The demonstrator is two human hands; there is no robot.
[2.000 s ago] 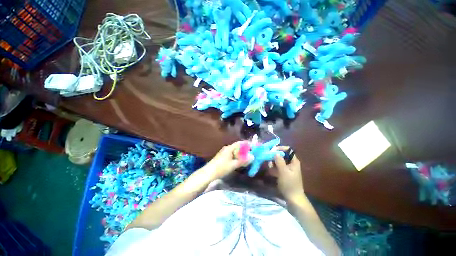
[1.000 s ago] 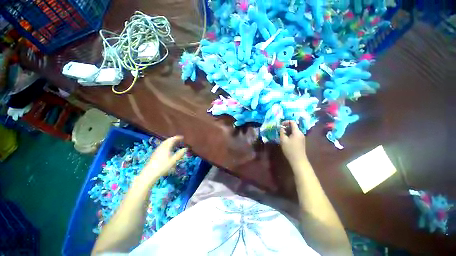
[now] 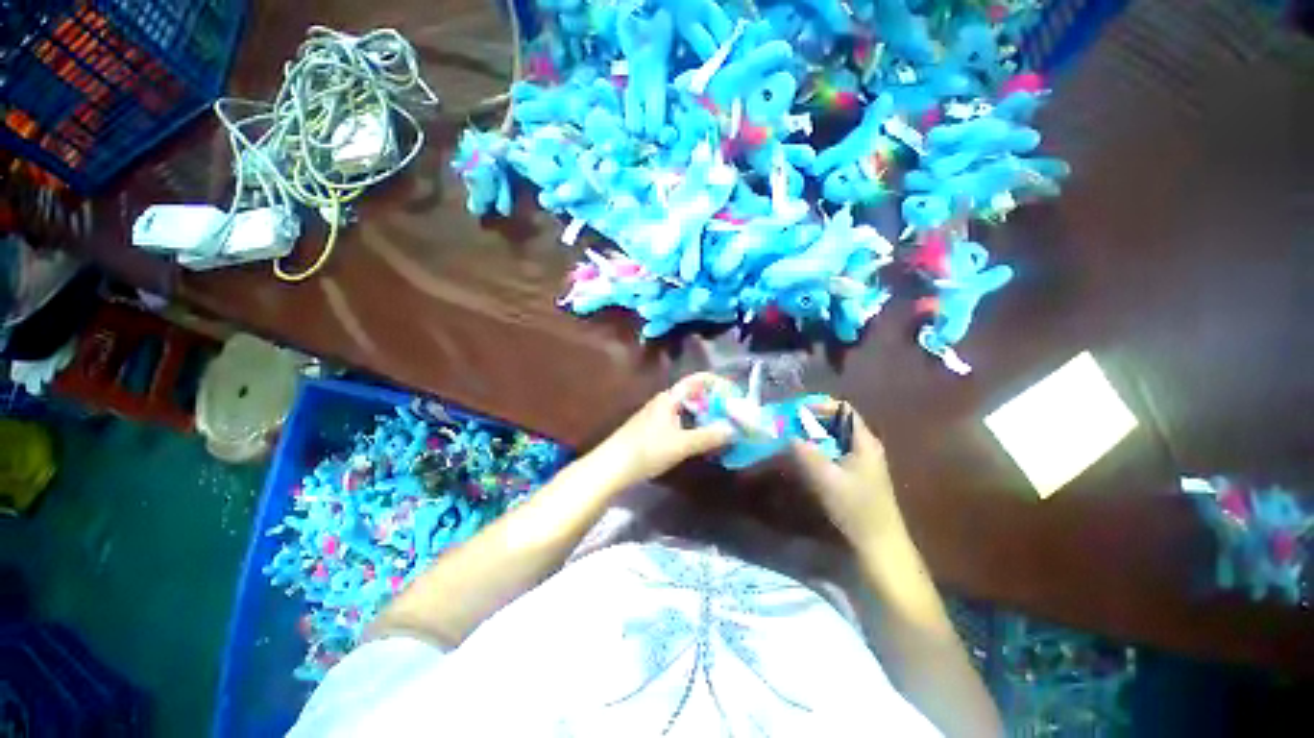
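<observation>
A small blue plush toy (image 3: 752, 431) with pink bits and a pale strip is held between my two hands near the table's front edge. My left hand (image 3: 683, 423) grips its left end. My right hand (image 3: 850, 464) is at its right end, with a small dark tool (image 3: 842, 423) beside the fingers; the tool is mostly hidden, and its kind cannot be told. A large heap of blue and pink plush toys (image 3: 692, 202) lies just beyond my hands on the brown table (image 3: 432, 325).
A blue crate of toys (image 3: 260, 577) stands at lower left. A coiled pale cable (image 3: 310, 123) with white power blocks (image 3: 216, 234) and a lattice-sided crate (image 3: 137, 87) are at upper left. A cream square (image 3: 1061, 424) and a separate toy (image 3: 1265, 539) lie at right.
My left hand has come from over the floor crate to the table edge. My right hand has drawn back from the heap, and both now hold a toy.
</observation>
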